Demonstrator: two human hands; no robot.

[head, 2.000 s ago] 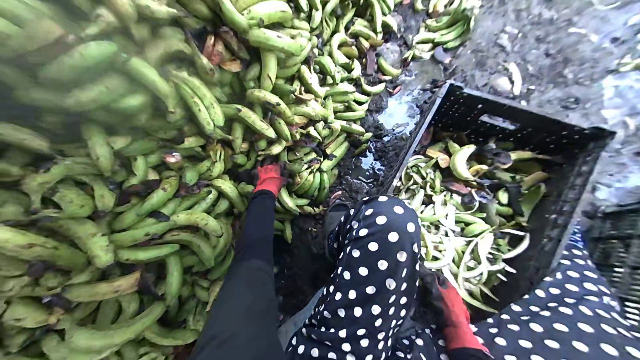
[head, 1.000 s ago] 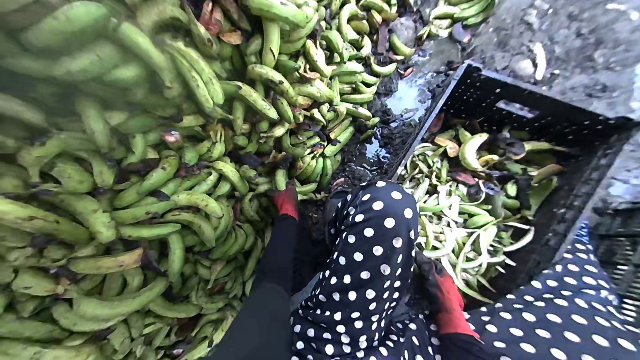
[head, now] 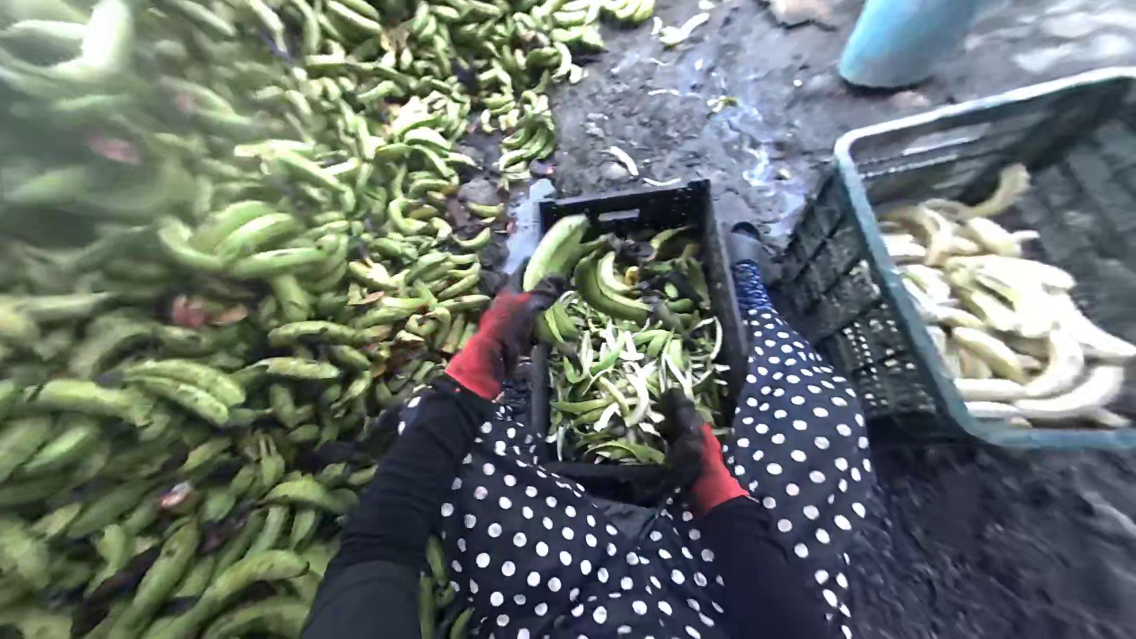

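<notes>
My left hand (head: 508, 333), in a red and black glove, is closed on a bunch of green plantains (head: 556, 253) at the left rim of a black plastic crate (head: 726, 302). Above the near part of that crate is my right hand (head: 692, 448), gloved the same way; its fingers are over the green and white peels (head: 612, 382), and whether they hold anything cannot be made out. More green plantains (head: 603, 288) and dark scraps lie at the crate's far end. The crate stands between my knees.
A large heap of green plantains (head: 293, 328) covers the left side. At the right, a green plastic crate (head: 896, 293) holds peeled plantains (head: 1012, 293). Behind it stands a blue container (head: 901, 40). Loose peels lie on the wet, dark ground (head: 657, 115).
My left hand has moved from the heap to the black crate, with a plantain bunch now in it. The view has turned rightward, bringing in the green crate.
</notes>
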